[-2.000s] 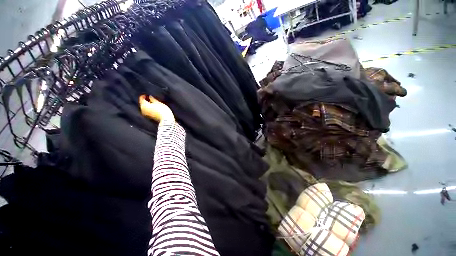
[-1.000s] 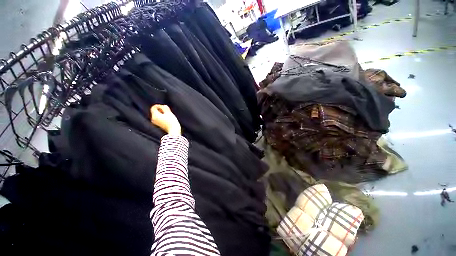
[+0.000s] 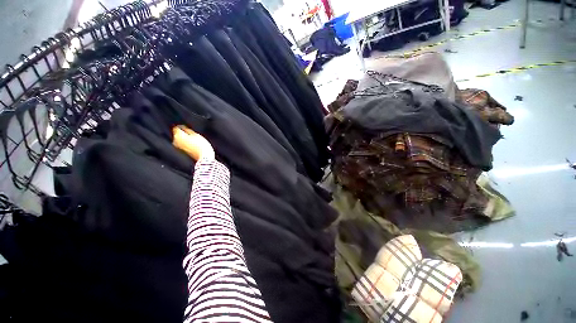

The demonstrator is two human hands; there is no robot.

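Black garments [image 3: 252, 183] hang close together from a rail on the left and fill the middle of the view. My right hand [image 3: 193, 144], in a black-and-white striped sleeve, reaches up from the bottom edge and lies against the dark cloth below the hangers. Its fingers are bent and point to the left. The fingertips are partly hidden at the cloth, so I cannot tell whether they grip it. My left hand is not in view.
Black hangers [image 3: 38, 126] crowd the metal rail at the upper left. A heap of brown plaid garments [image 3: 404, 170] with dark grey cloth [image 3: 429, 117] on top stands to the right. A cream checked cushion [image 3: 410, 284] lies at the lower right, by olive cloth [image 3: 363, 243].
My right hand moved down and slightly right between the first two frames, then back left and slightly up. The folds of black cloth around it have shifted slightly.
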